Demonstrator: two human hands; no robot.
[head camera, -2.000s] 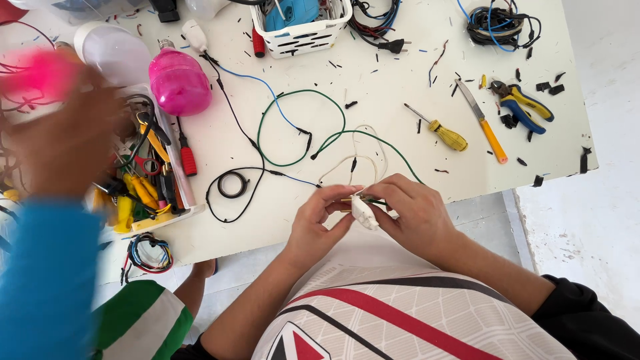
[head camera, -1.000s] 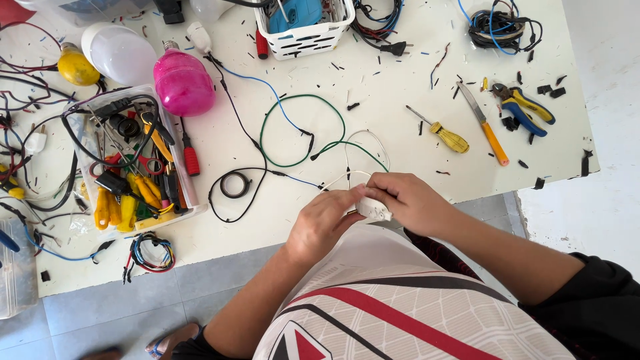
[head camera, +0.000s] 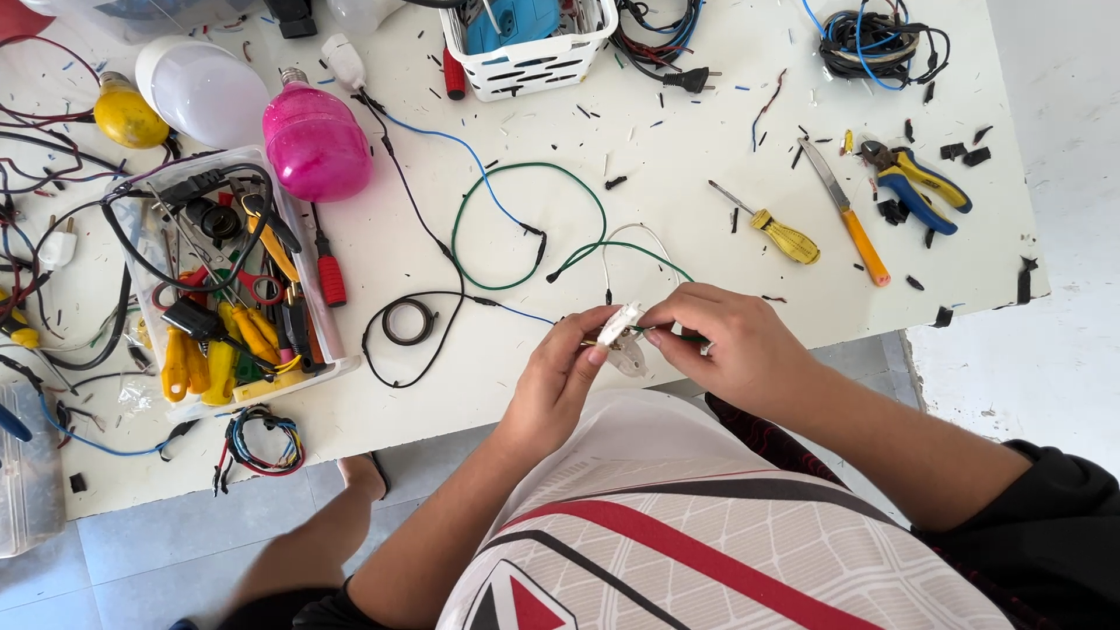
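Observation:
My left hand (head camera: 560, 376) grips a small white plastic electrical fitting (head camera: 619, 325) between thumb and fingers, in front of the table's near edge; a translucent part (head camera: 627, 357) shows just below it. My right hand (head camera: 731, 341) pinches the green wire (head camera: 667, 332) at the fitting's right side. The rest of that green wire (head camera: 528, 164) loops over the white table. Beyond my hands lies a thin white wire (head camera: 632, 226). A blue and black cable (head camera: 516, 311) runs toward my left hand; its end is hidden there.
A yellow-handled screwdriver (head camera: 783, 236), a knife with an orange handle (head camera: 864, 247) and blue-yellow pliers (head camera: 917, 185) lie at right. At left stand a tool box (head camera: 337, 367), a pink bulb (head camera: 317, 144) and black tape (head camera: 408, 321). A white basket (head camera: 534, 66) sits at the back; a person's leg (head camera: 306, 534) shows below.
The other person's blue-sleeved arm, over the left side two seconds ago, is gone from view. My hands have moved apart, and the white fitting between them shows more plainly than one second ago.

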